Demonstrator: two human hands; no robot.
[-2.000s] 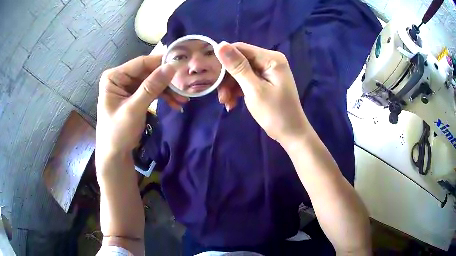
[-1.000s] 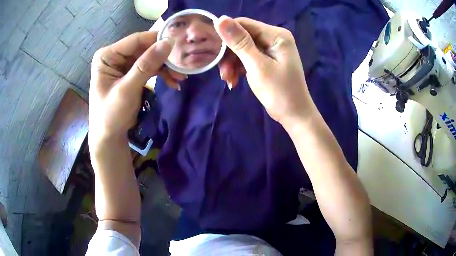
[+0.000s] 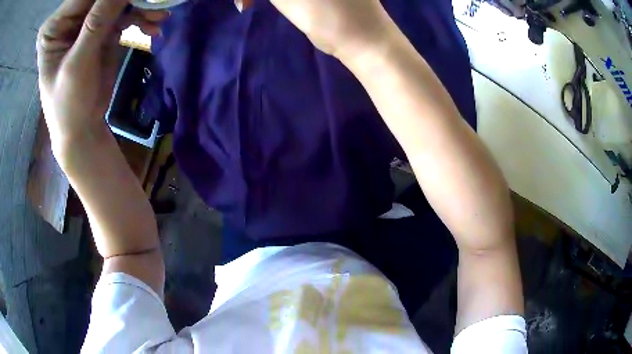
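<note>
My left hand [image 3: 86, 41] is at the top left, partly cut off by the top edge. Its fingers hold the white-rimmed round mirror [image 3: 156, 3], of which only the lower rim shows. My right hand [image 3: 332, 21] is at the top centre. Its fingers are mostly out of the picture, so its hold cannot be seen. The dark purple-navy garment [image 3: 291, 124] lies below and between my hands and hangs down over my lap.
The cream sewing machine table [image 3: 533, 159] is at the right, with black-handled scissors [image 3: 576, 93] on the machine bed beside blue lettering. A dark box-like object with a pale edge [image 3: 132, 100] is left of the garment. A brown wooden board [image 3: 50, 183] is at the far left.
The view has tilted down, so my hands and the mirror stand higher and are cut off by the top edge. The mirror has shifted left. More of my white shirt shows.
</note>
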